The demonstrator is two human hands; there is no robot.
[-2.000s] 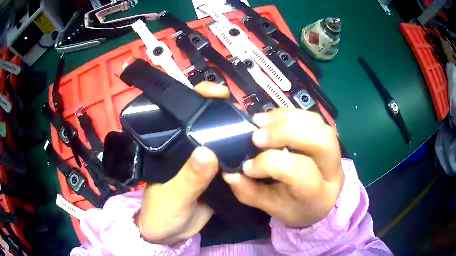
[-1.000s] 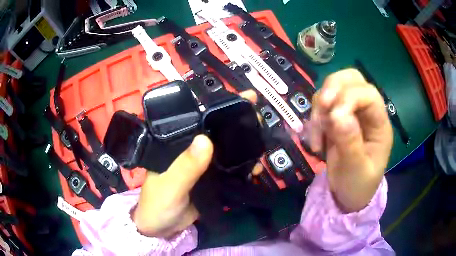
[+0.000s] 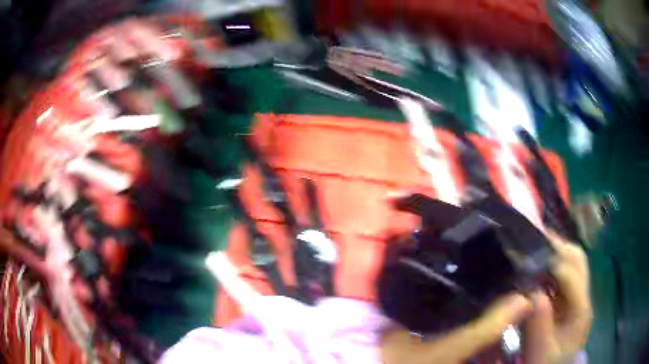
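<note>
The view is strongly blurred. My left hand [image 3: 455, 343] holds a bundle of black smartwatches [image 3: 441, 274] over the right part of the red compartment tray [image 3: 349, 206]. My right hand [image 3: 571, 298] is at the right end of the bundle, with its fingers against a black watch. The bundle partly hides the fingers of both hands. Black watches [image 3: 267, 185] and white-strapped watches [image 3: 430, 153] lie on the tray. A pale round watch back [image 3: 318, 245] shows near the tray's left side.
Another red tray [image 3: 43, 106] with white and black straps is at the left. A frame-like stand [image 3: 363, 67] is beyond the tray. A blurred dispenser bottle [image 3: 591, 217] is at the right. A red surface [image 3: 441, 18] with pale straps is at the far edge.
The view has swung left, so the tray and hands appear further right. My right hand, raised apart from the bundle a second ago, is back against it.
</note>
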